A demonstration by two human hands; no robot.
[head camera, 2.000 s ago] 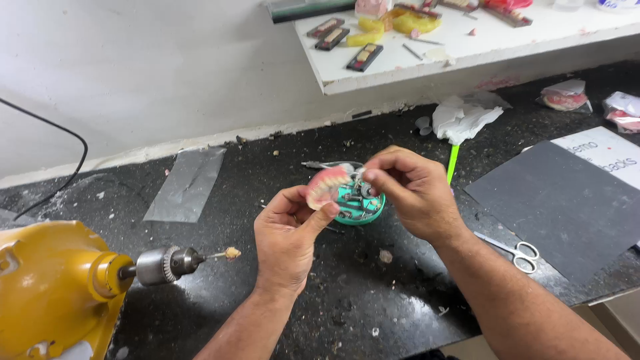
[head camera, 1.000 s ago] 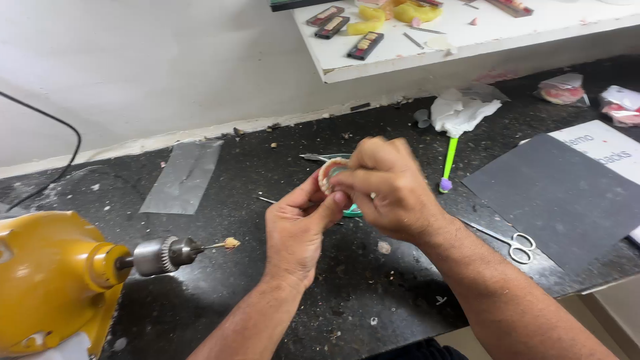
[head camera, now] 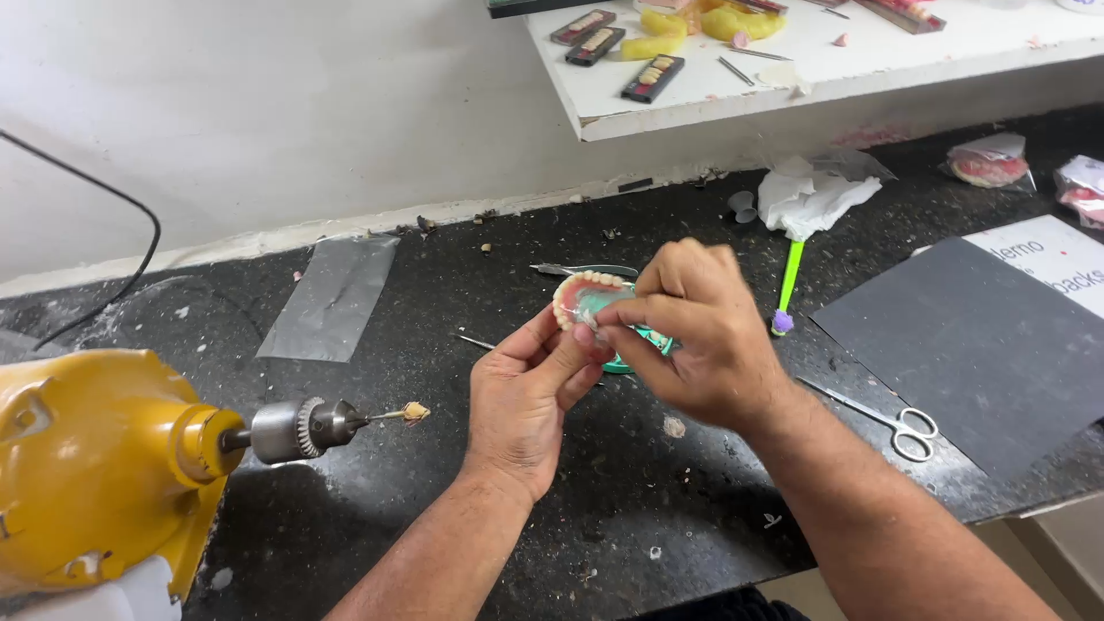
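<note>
My left hand (head camera: 530,388) holds an upper denture (head camera: 565,297) with pink base, clear palate and cream teeth, the teeth facing up and left. The fingertips of my right hand (head camera: 690,328) are pinched at the denture's inner side; a small whitish bit shows there, too small to name. Behind and below the hands, a green round dish (head camera: 619,366) with small items lies partly hidden. Beyond the denture is a metal tweezers-like tool (head camera: 552,269). The tip of a thin metal instrument (head camera: 474,341) shows left of my left fingers.
A yellow bench motor (head camera: 95,466) with a chuck (head camera: 293,429) and mounted bur (head camera: 416,413) stands left. Scissors (head camera: 906,427) and a dark sheet (head camera: 966,354) lie right, near a green toothbrush (head camera: 789,280). A white shelf (head camera: 595,121) overhangs the back; plastic film (head camera: 332,297) lies left.
The denture has turned in my left hand, its inner side now showing. My right hand, over the dish two seconds ago, is now at the denture.
</note>
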